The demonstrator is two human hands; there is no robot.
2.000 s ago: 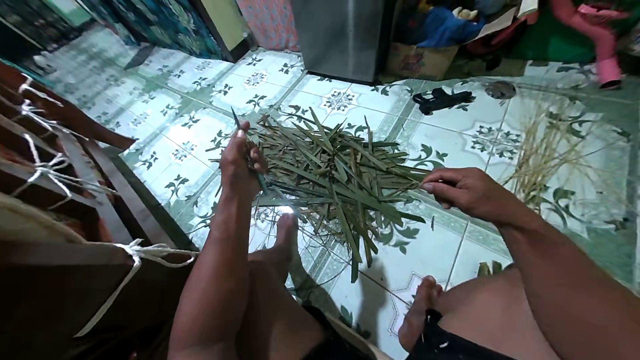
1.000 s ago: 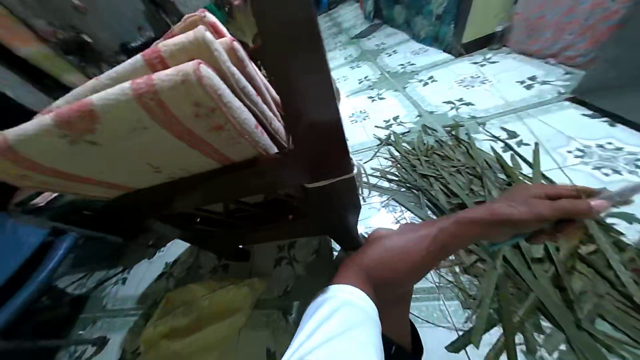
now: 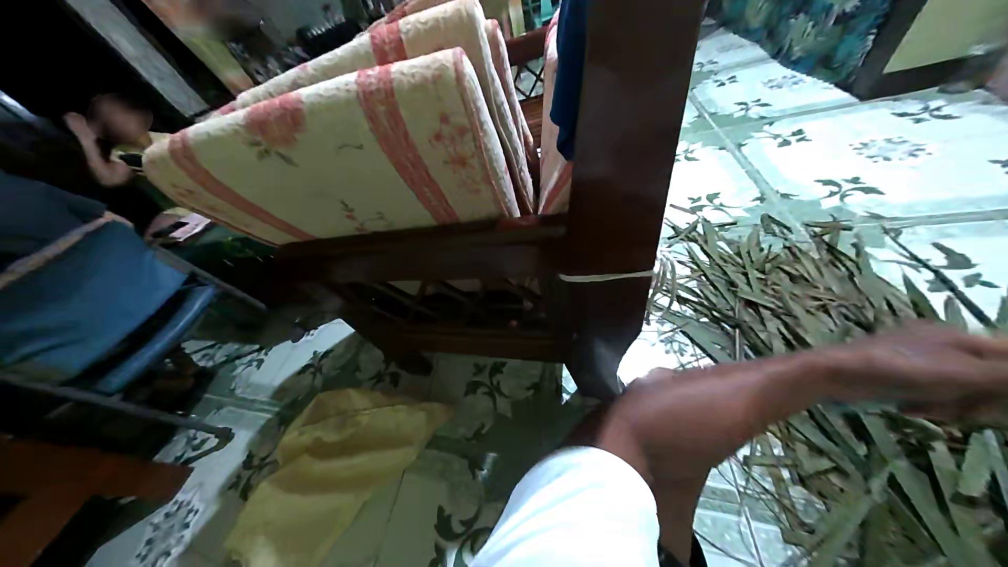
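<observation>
My left hand [image 3: 945, 366] reaches in from below to the right edge of the head view, blurred and partly cut off. It is over a heap of green and brownish leaf strips [image 3: 890, 488] spread on the patterned tile floor. Whether its fingers hold anything does not show. My right hand is outside the view. Beside the heap stands a dark wooden furniture post [image 3: 622, 157] with a pale cord [image 3: 606, 277] tied around it.
Folded cream and red floral foam cushions [image 3: 331, 150] lie on the wooden furniture [image 3: 441, 252]. A yellow cloth or sack [image 3: 339, 480] is on the floor. Blue fabric on a metal-framed chair [image 3: 94, 291] stands at left. Another person [image 3: 110, 142] is blurred at upper left.
The view has swung far to the left. My right hand, at the right of the heap two seconds ago, is out of view. My left hand has come to the right edge.
</observation>
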